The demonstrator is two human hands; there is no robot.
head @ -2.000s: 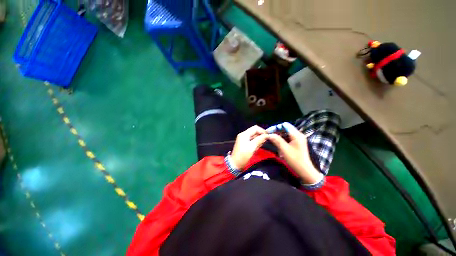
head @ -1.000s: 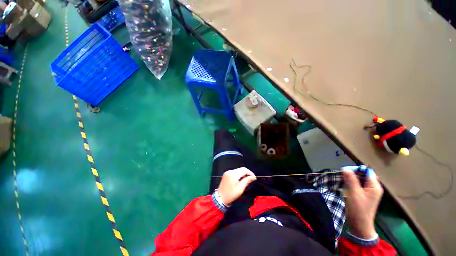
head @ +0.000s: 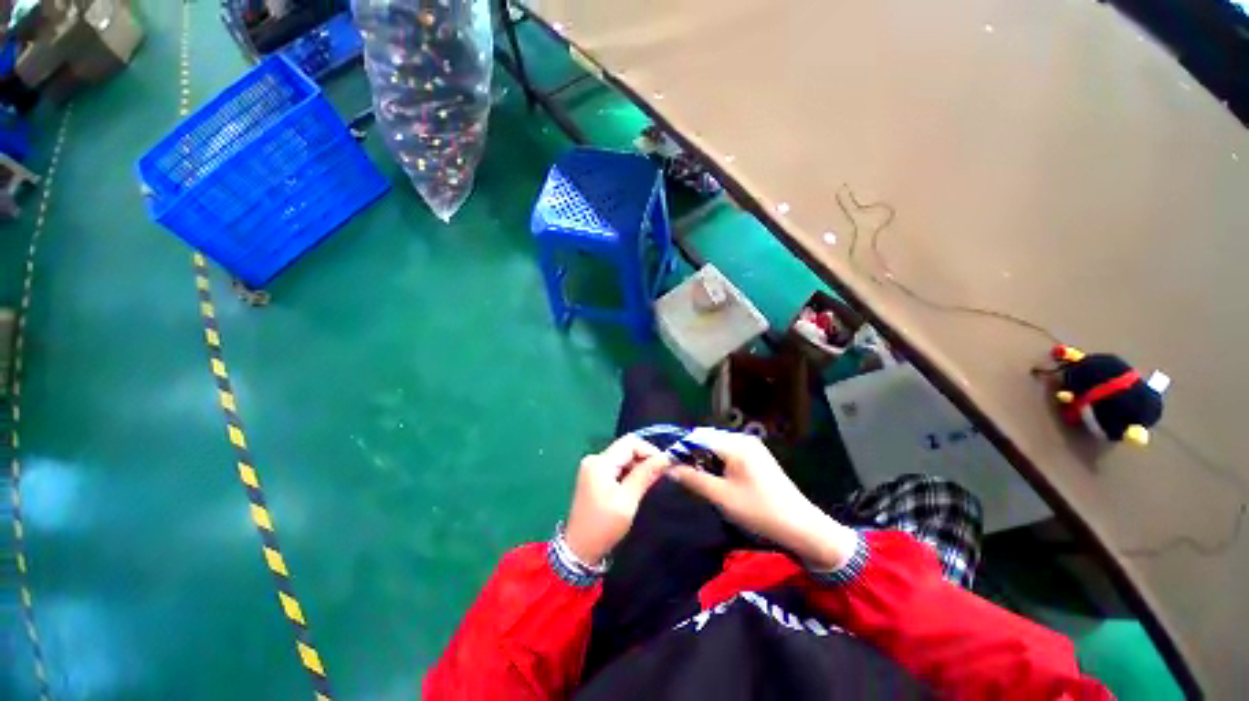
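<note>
My left hand (head: 610, 500) and my right hand (head: 751, 490) meet over my lap, fingertips together and pinched. They seem to hold the thread, which is too fine to see clearly between them; any needle is too small to tell. Blue wrap (head: 667, 436) shows at the right fingers. The black plush penguin toy (head: 1112, 397), with red band, yellow tips and white label, lies on the brown-covered table (head: 986, 178) at the right. A long dark thread (head: 959, 304) lies loosely curved on the table beside the toy.
The table edge runs diagonally at my right. Below it are a white box (head: 711, 323), a brown carton (head: 763, 394) and a white panel (head: 931, 445). A blue stool (head: 603, 219), clear bulging bag (head: 427, 103) and blue crate (head: 260, 171) stand further off on the green floor.
A second ago my hands were wide apart with the thread stretched between them. My right hand has come back left to my left hand, and the fingertips now meet. The toy has not moved.
</note>
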